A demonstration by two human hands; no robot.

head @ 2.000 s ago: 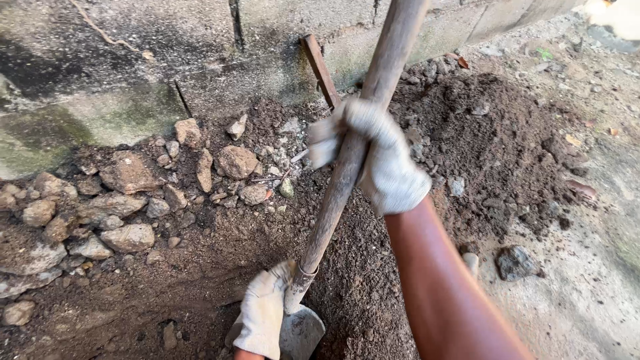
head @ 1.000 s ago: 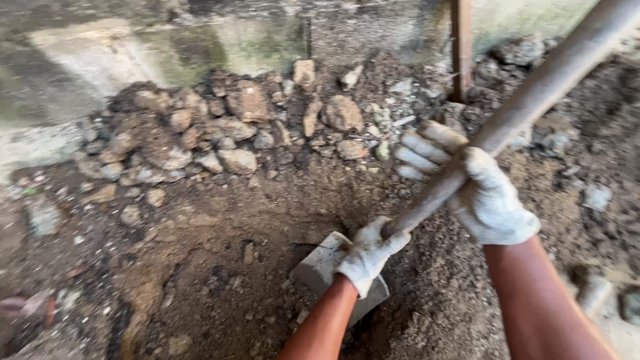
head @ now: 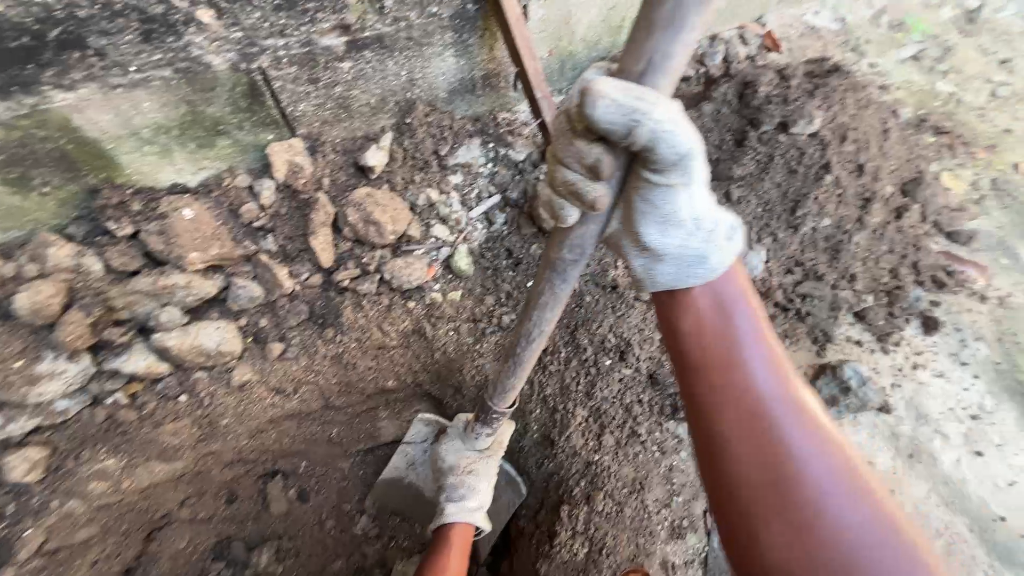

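Note:
A shovel with a wooden handle (head: 552, 280) runs from the top of the view down to its metal blade (head: 408, 468), which sits low in the dug soil. My right hand (head: 640, 168), in a pale knit work glove, is wrapped around the upper part of the handle. Down at the blade's neck, my left hand (head: 470, 472) wears a matching glove and grips the tool just under a metal ring. The blade's lower edge is partly hidden by my left hand and the soil.
Behind the trench stands a stained, mossy block wall (head: 184, 120), with a rusty metal bar (head: 524, 60) leaning near it. Many rocks (head: 192, 236) line the wall's foot. A mound of loose soil (head: 824, 184) lies at right, beside a stone (head: 848, 386) on pale ground.
My right hand had its fingers spread at the handle one second ago and is now closed around it. The shovel handle stands steeper in view. The view has swung.

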